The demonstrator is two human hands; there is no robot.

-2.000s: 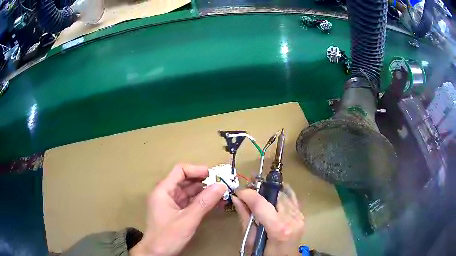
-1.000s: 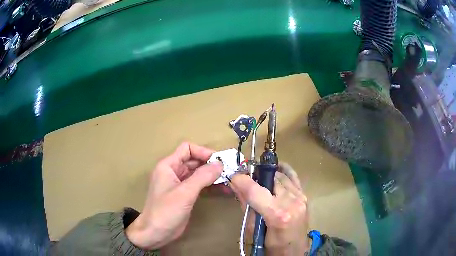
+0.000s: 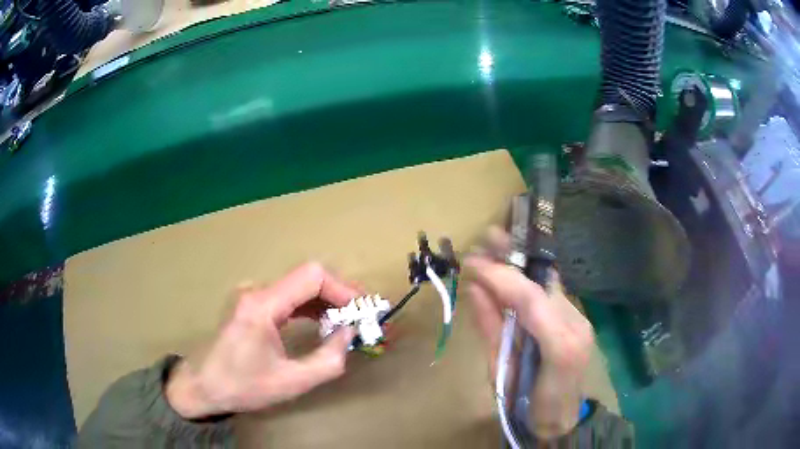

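My left hand point(image 3: 276, 342) holds the white plastic housing point(image 3: 364, 314) between thumb and fingers over the cardboard mat point(image 3: 175, 289). The black plug pin holder point(image 3: 432, 266) hangs off the housing on a black lead wire, prongs pointing up. A white and a green lead wire point(image 3: 446, 307) trail down from it. My right hand point(image 3: 539, 338), blurred, is apart from the housing and holds the soldering iron point(image 3: 537, 263), which is also blurred. The white solder feed tube point(image 3: 504, 377) runs along the iron. The iron's tip is too blurred to make out.
A dusty fume extractor hood point(image 3: 614, 237) on a ribbed hose point(image 3: 630, 61) stands right of the mat, close to the iron. A solder wire spool point(image 3: 721, 98) is behind it. The green conveyor belt point(image 3: 307, 114) curves beyond the mat.
My right hand has moved right with the iron, away from the housing. The housing is turned in my left hand, and the plug pin holder now shows its prongs up with loose wires.
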